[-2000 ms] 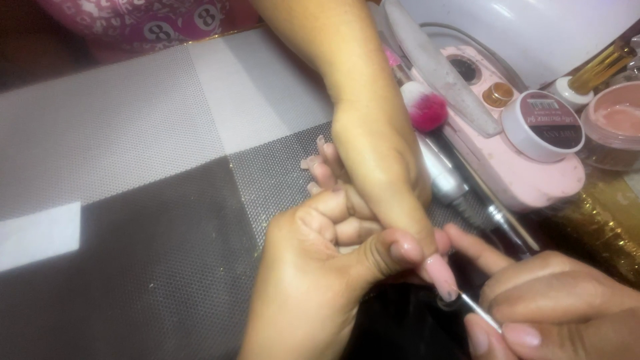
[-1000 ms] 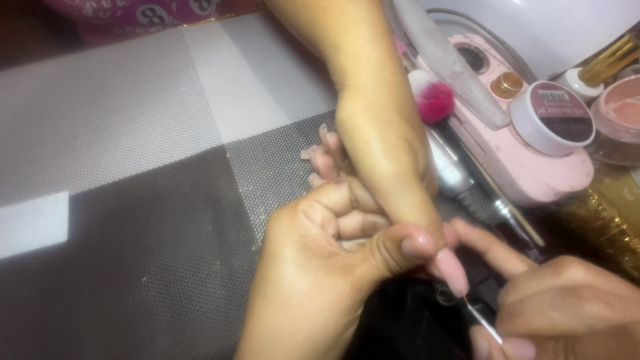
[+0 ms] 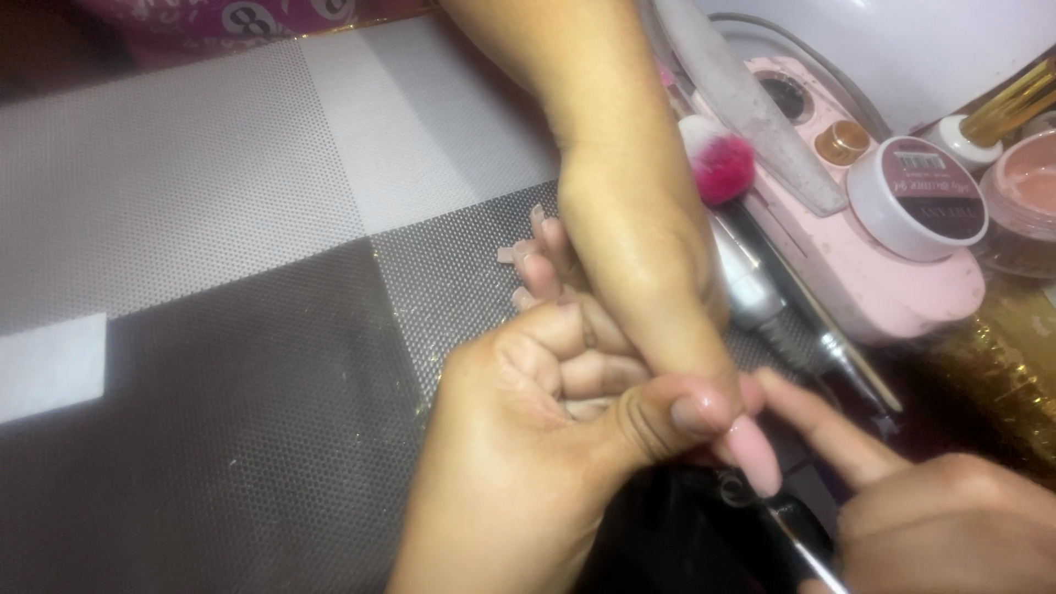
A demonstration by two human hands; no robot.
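My left hand (image 3: 544,421) grips the thumb of another person's hand (image 3: 643,231), which reaches in from the top. That thumb's long nail (image 3: 754,456) is coated pink and points down toward the lower right. My right hand (image 3: 940,511), at the lower right, holds a thin nail brush (image 3: 804,554) whose tip lies close under the nail's end; whether they touch is unclear. My right index finger reaches to the held thumb. The person's other fingers, with long pale nails (image 3: 521,252), show behind my left hand.
Right of the person's wrist lie a pink-tufted dusting brush (image 3: 724,169), a metallic handpiece (image 3: 742,276), slim brushes (image 3: 813,318) and a pink device (image 3: 899,301) bearing a nail file (image 3: 755,107) and a lidded jar (image 3: 917,198). An open jar (image 3: 1023,186) stands beyond. A white piece (image 3: 54,367) rests on the mat at left.
The brush tip was over the nail's end two seconds ago and is now just below it. My left hand keeps its hold on the thumb.
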